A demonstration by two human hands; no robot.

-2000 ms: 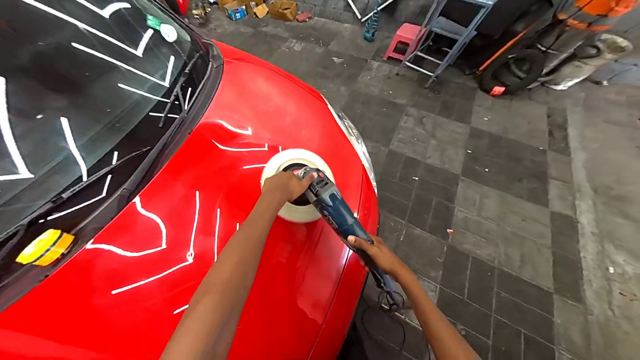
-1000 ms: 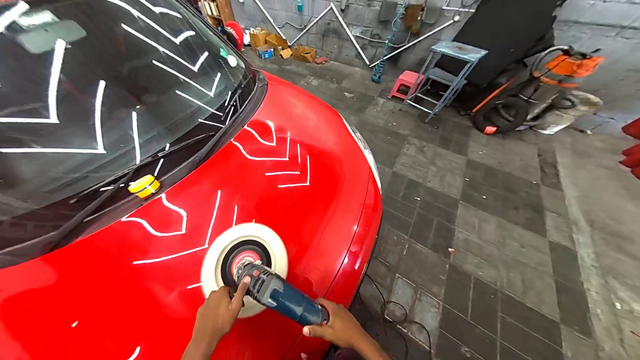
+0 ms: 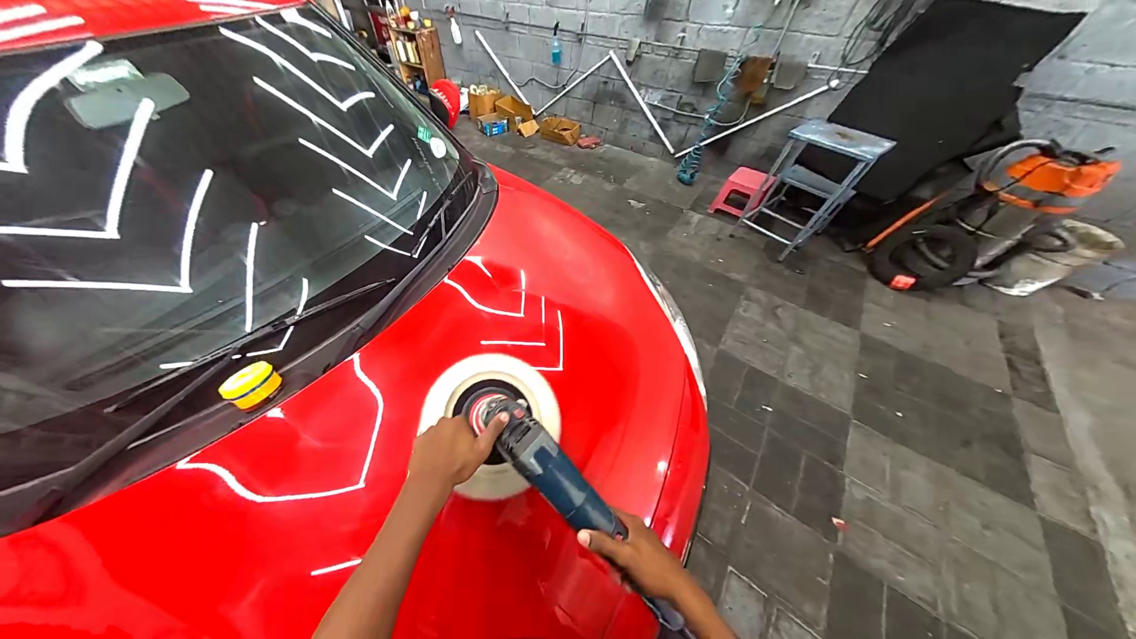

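Observation:
A blue rotary polisher [image 3: 564,484] with a round white pad [image 3: 535,390] rests pad-down on the red hood of a car [image 3: 612,346]. At the polisher's head, my left hand [image 3: 457,448] grips the housing with the thumb on top; its other fingers are partly hidden. My right hand [image 3: 635,555] is wrapped around the rear of the body, where the cord leaves. A yellow round container with a dark band [image 3: 250,385] stands by the base of the windshield [image 3: 222,195], left of the pad.
A wiper arm [image 3: 257,333] lies along the windshield. Beyond the hood on the tiled floor stand a pink stool [image 3: 741,191], a metal step stool [image 3: 821,173], a tire [image 3: 925,257] and an orange-topped vacuum [image 3: 1052,177]. Cardboard boxes [image 3: 515,111] sit against the block wall.
The polisher first moved across the hood toward the person, both hands staying on it; it now sits slightly farther forward than one second ago. The view has tilted up, showing more windshield and wall.

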